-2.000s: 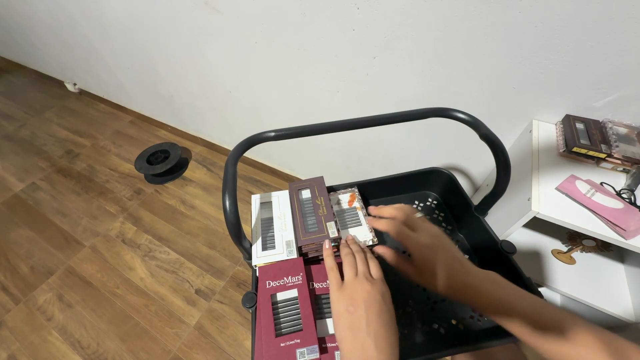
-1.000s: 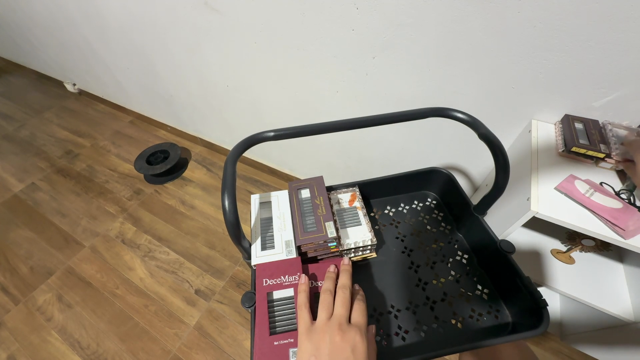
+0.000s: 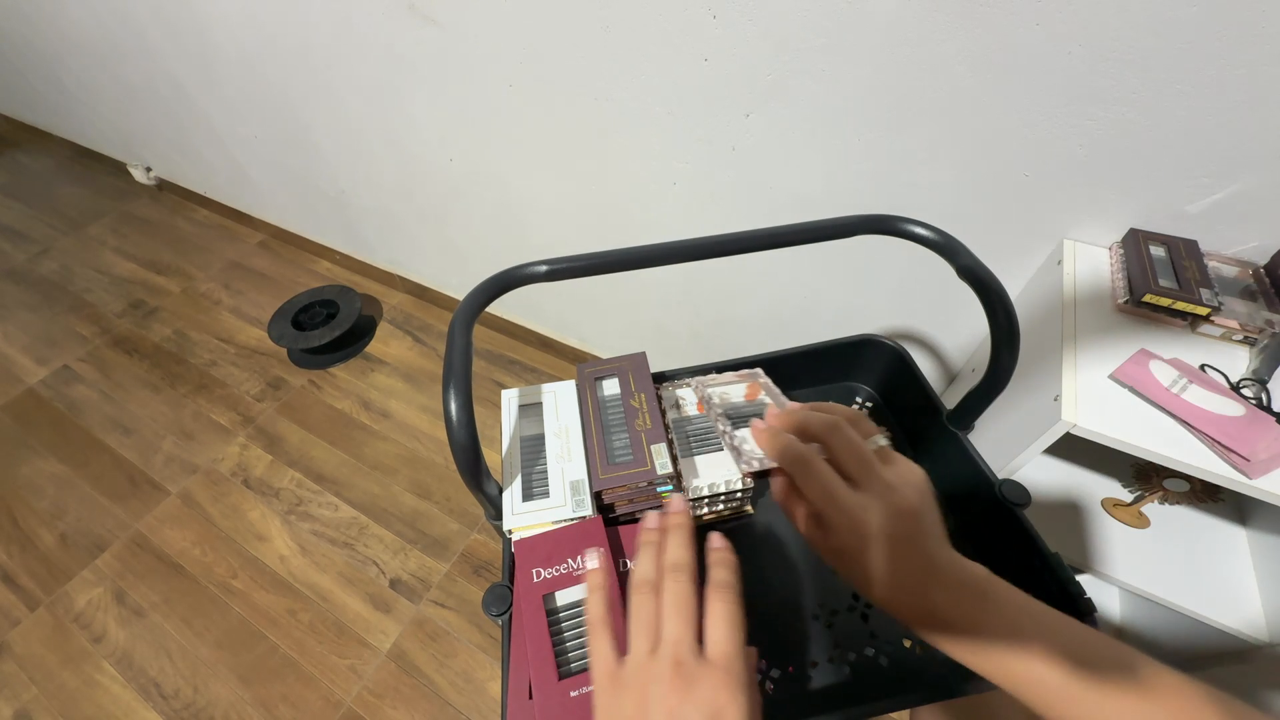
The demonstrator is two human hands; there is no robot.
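Observation:
My right hand grips a clear-edged eyelash extension case over the black plastic trolley tray, overlapping a stack of similar white-and-clear lash cases. Left of that stack lie dark brown lash boxes, then a white lash box at the tray's left edge. Nearer me are maroon DeceMars lash boxes. With fingers spread, my left hand is over the maroon boxes, its fingertips by the front of the brown stack; whether it presses on them cannot be told.
A black curved handle arches over the tray. At right, a white shelf unit holds a brown lash box, pink packets and a black cable; a gold-coloured ornament is below. A black spool lies on the wood-look floor.
My right hand, at the shelf's right side one second ago, is back over the tray with a clear-edged lash case. My left hand stays near the maroon boxes.

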